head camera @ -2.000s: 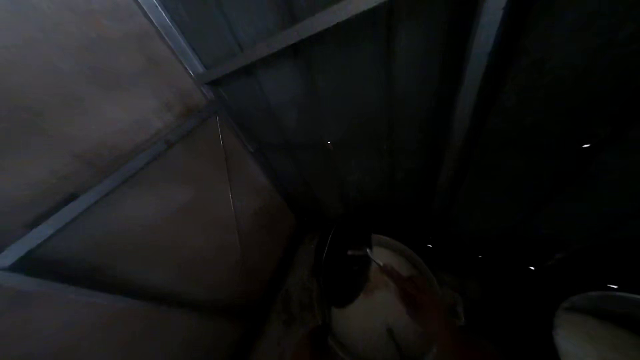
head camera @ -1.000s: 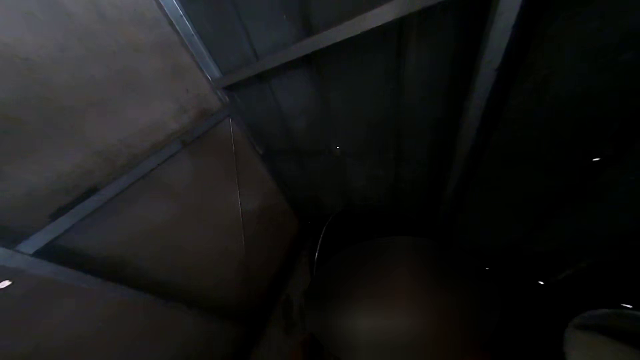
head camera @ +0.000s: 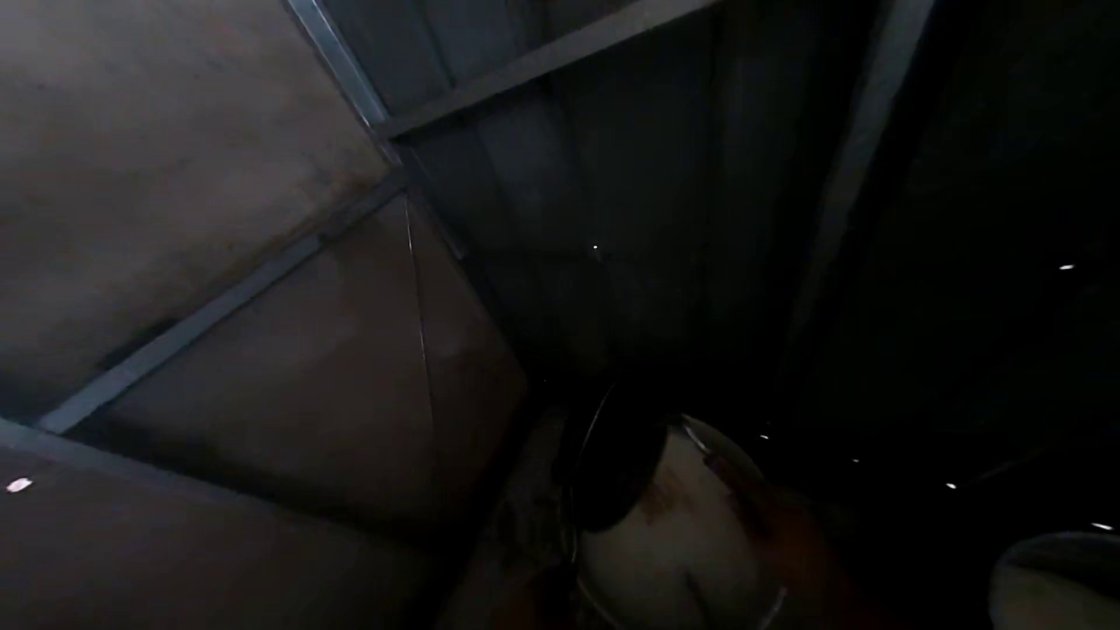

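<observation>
The scene is very dark. A round, pale vessel [head camera: 665,560] with a thin rim stands at the bottom centre, with a brownish patch on its inside. My right hand [head camera: 752,499] reaches over its right side, closed around a thin metal handle [head camera: 697,437] whose lower part is hidden by the fingers. A black rounded thing [head camera: 617,472] covers the vessel's upper left part. At the bottom edge, left of the rim, a dim reddish shape that looks like my left hand [head camera: 525,599] shows; its fingers cannot be made out.
Brown wall panels [head camera: 324,376] framed by metal bars [head camera: 219,306] slope along the left. Dark corrugated sheeting [head camera: 630,210] with a crossbar [head camera: 560,57] is behind the vessel. Another pale round container [head camera: 1050,586] stands at the lower right. Small spots of light show through the dark wall.
One second ago a blurred brown shape covered the vessel; now its inside shows again. My right hand is over its right side, much as two seconds ago.
</observation>
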